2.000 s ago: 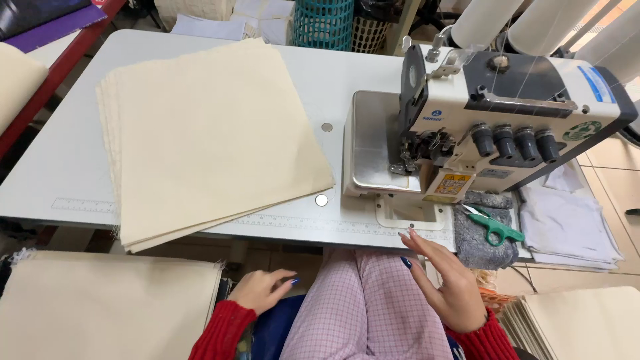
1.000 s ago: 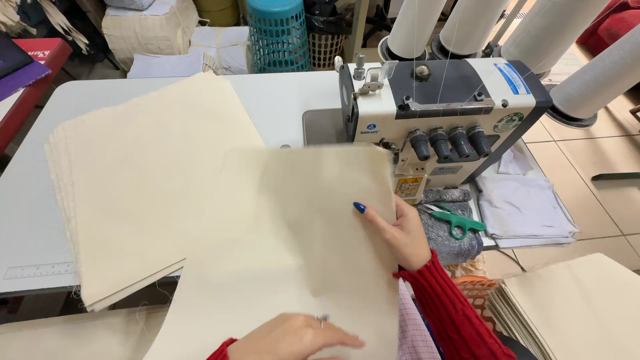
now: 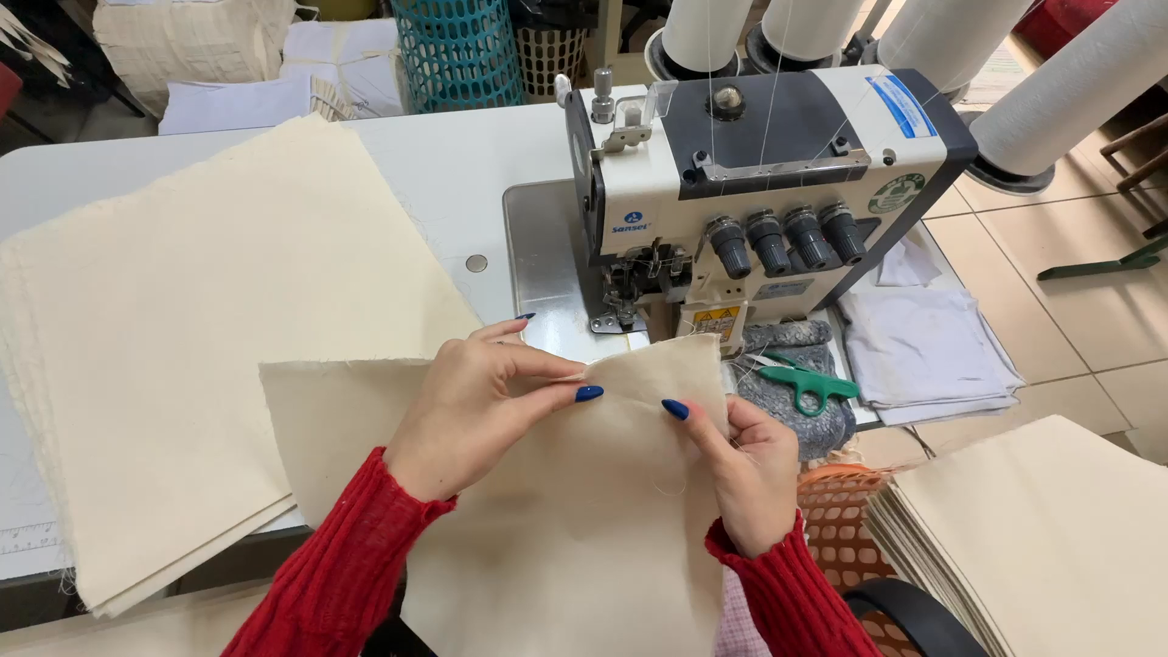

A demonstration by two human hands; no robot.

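Note:
A cream fabric panel [image 3: 575, 511] hangs over the table's front edge, below the presser foot of a white and dark grey overlock sewing machine [image 3: 766, 182]. My left hand [image 3: 484, 401] pinches its upper edge between thumb and fingers. At the upper right corner, my right hand [image 3: 753, 465] grips the panel, thumb on top and fingers behind. The panel's top edge lies just in front of the machine's metal plate [image 3: 547, 246]. To the left, a stack of cream fabric panels [image 3: 219, 274] lies on the white table.
Green-handled thread snips [image 3: 803, 379] lie on a grey cloth right of the machine. Folded white cloths [image 3: 922, 351] are beyond. An orange basket [image 3: 835, 520] and another fabric stack [image 3: 1049, 538] stand at lower right. Thread cones [image 3: 1058, 100] rise behind the machine.
Both hands were without fabric two seconds ago; one second ago a panel was in front of them. Now my left hand has moved up to its top edge.

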